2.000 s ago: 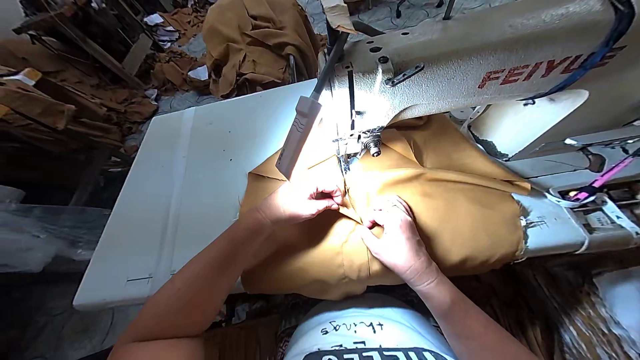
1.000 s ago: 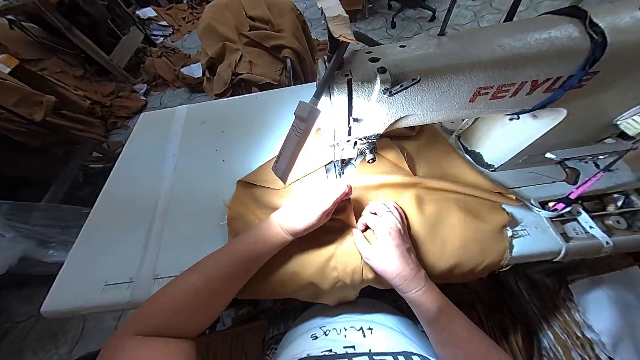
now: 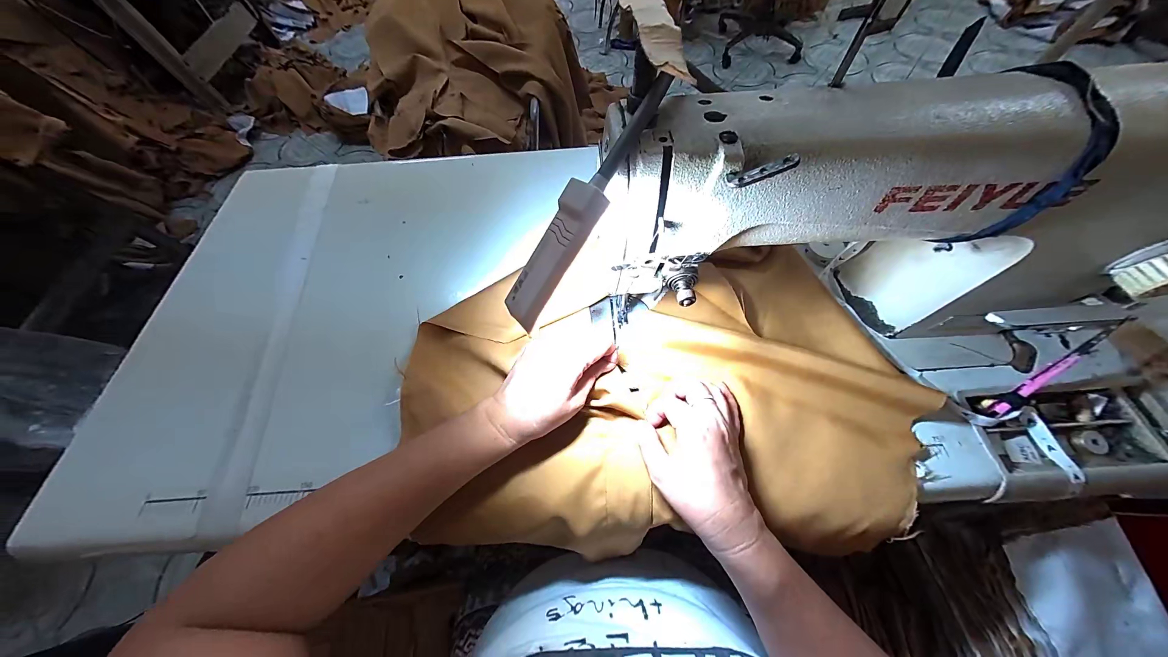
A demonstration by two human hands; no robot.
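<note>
A mustard-brown fabric piece (image 3: 821,401) lies bunched over the sewing machine's bed and white table. My left hand (image 3: 557,379) rests on it just in front of the needle and presser foot (image 3: 622,310), its fingertips pinching a fold. Close by on the right, my right hand (image 3: 698,438) has its fingers curled on the cloth, gripping a gathered part. The Feiyue sewing machine (image 3: 821,164) stands behind, its arm reaching in from the right. A lamp (image 3: 558,251) on a flexible neck hangs left of the needle and lights the fabric brightly.
The white tabletop (image 3: 219,338) stretches left, with ruler marks near its front edge. At the right, a tray (image 3: 1109,429) holds a bobbin and small parts, with a pink-handled tool (image 3: 1045,376) above it. Brown cloth heaps (image 3: 465,73) lie beyond the table.
My left hand has shifted up toward the needle since the oldest frame, and its fingers have straightened. My right hand stays on the cloth. The view has moved slightly.
</note>
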